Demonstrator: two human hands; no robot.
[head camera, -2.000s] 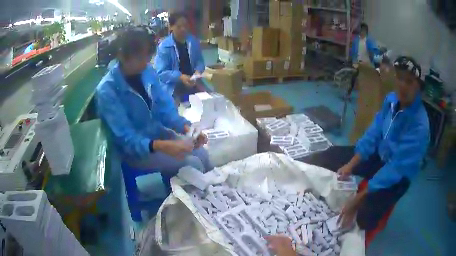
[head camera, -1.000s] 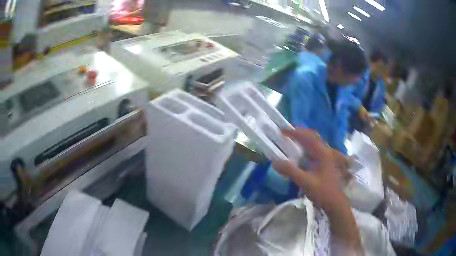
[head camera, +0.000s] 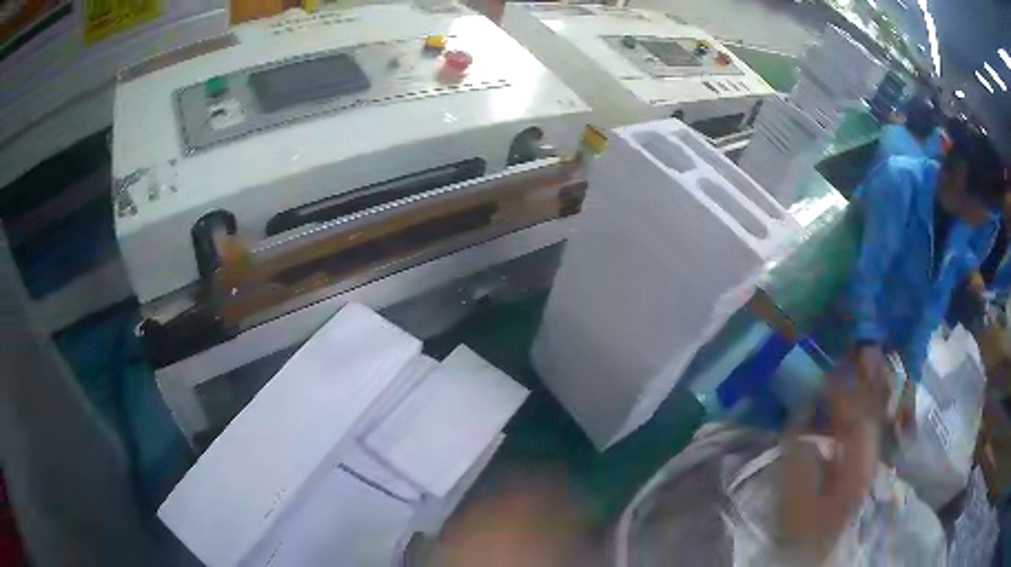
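A tall white stack of cleared inserts (head camera: 665, 266) stands on the green bench, tilted in the view, with oblong and rounded openings in its top. White uncleared blanks (head camera: 299, 432) lie in blocks at the bench edge in front of me. My left hand (head camera: 519, 529) is a blurred patch at the bottom edge, beside the blanks; its fingers and any hold cannot be made out. My right hand (head camera: 837, 454) is raised over the woven sack, right of the stack, blurred, with fingers apart and no insert visible in it.
White machines with small screens and buttons (head camera: 333, 133) stand behind the bench. The woven sack (head camera: 710, 487) is at lower right. A coworker in a blue jacket (head camera: 898, 244) sits at the right. More white stacks (head camera: 787, 144) stand farther back.
The view has swung left from the sack to the bench. The insert my right hand held a second ago is no longer in it; that hand has moved right. My left hand has appeared.
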